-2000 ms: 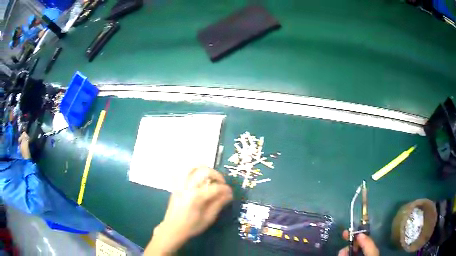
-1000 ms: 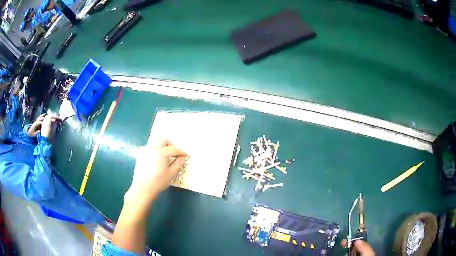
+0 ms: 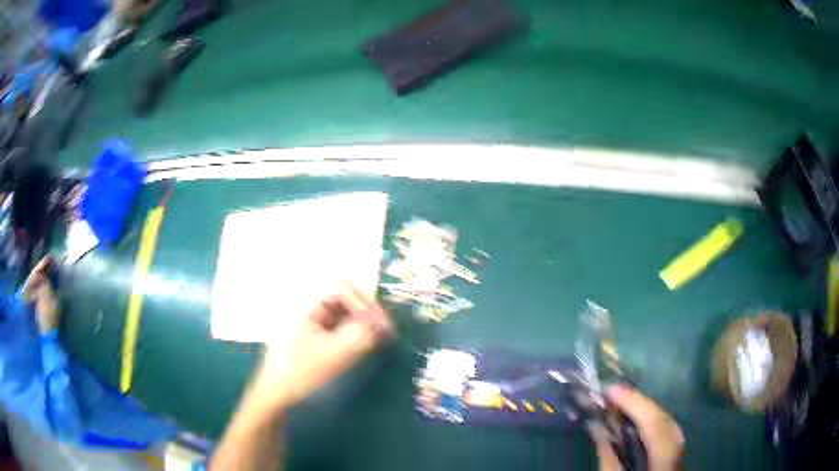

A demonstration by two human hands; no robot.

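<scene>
My left hand (image 3: pixel 327 345) is over the lower right corner of the white component sheet (image 3: pixel 299 262), fingertips pinched together. The frame is blurred, and I cannot tell if a small part is between them. My right hand (image 3: pixel 644 428) is closed on the soldering iron (image 3: pixel 609 382), its tip pointing up and away, at the right end of the phone assembly (image 3: pixel 515 391). The phone lies near the front edge, its light and blue board end at the left. A pile of short white-cream sticks (image 3: pixel 428 262) lies right of the sheet.
A brown tub (image 3: pixel 756 359) with whitish filling is at right, with yellow-white tweezers (image 3: pixel 701 255) behind it. A black fan (image 3: pixel 798 198) stands far right. A white rail (image 3: pixel 460 166) crosses behind; a black foam pad (image 3: pixel 442 41) lies beyond. A blue bin (image 3: pixel 112 193) and a person's blue sleeve are left.
My left hand has moved right from the middle of the sheet to its lower right corner. My right hand has brought the iron left, to the phone's right end. The view has shifted.
</scene>
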